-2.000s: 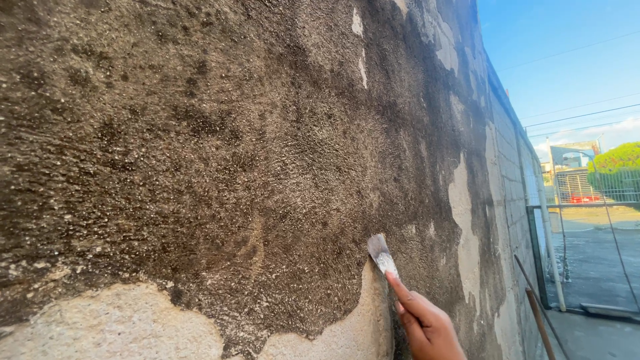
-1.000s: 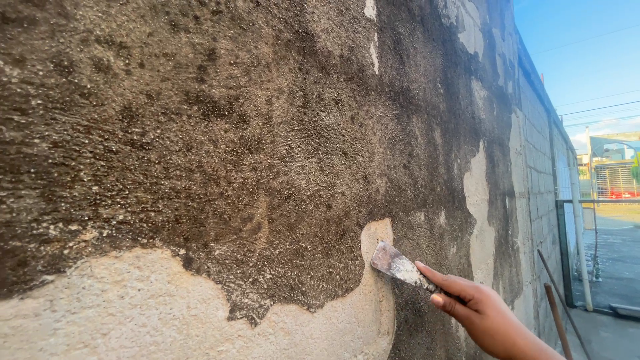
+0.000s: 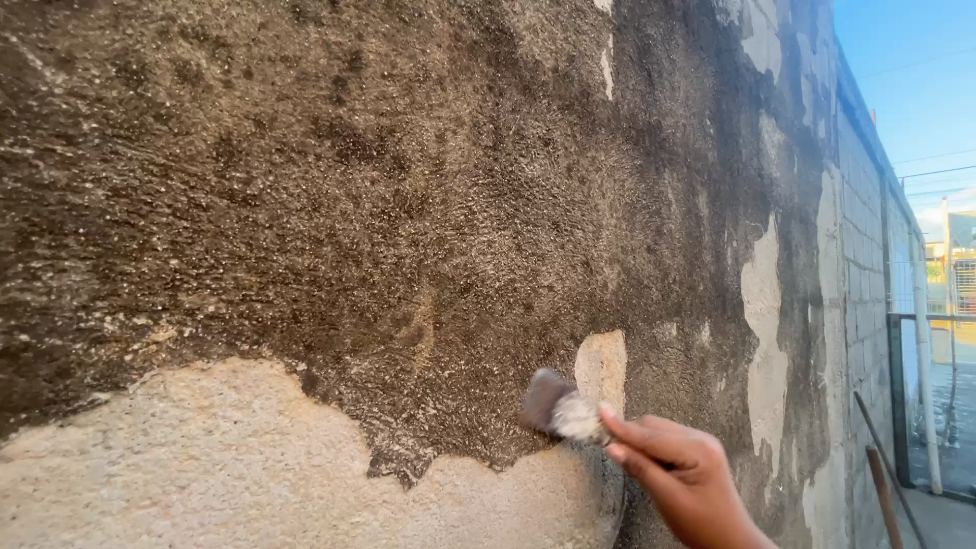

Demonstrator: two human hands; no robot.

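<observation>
My right hand [image 3: 679, 473] grips a putty knife [image 3: 553, 404] by its handle, at the lower right of the view. The knife's broad blade, smeared with pale material and a little blurred, lies over the dark, rough coating [image 3: 427, 229] of the wall, just above its ragged lower edge. Whether the blade touches the wall cannot be told. Below that edge a pale, bare patch [image 3: 252, 457] spreads to the left, and a narrow pale strip [image 3: 602, 370] rises behind the knife. My left hand is out of view.
More pale patches [image 3: 765, 328] mark the wall farther right, where a grey block wall [image 3: 862, 282] continues. A rusty bar [image 3: 883, 496] and a thin dark rod [image 3: 888, 465] lean near its foot. Beyond stand a white pole [image 3: 924, 381] and a metal-framed gate or fence.
Pale strip behind the knife, dark coating two seconds ago, now shows bare. My right hand has moved the knife from that strip to the coating left of it. The view has shifted somewhat.
</observation>
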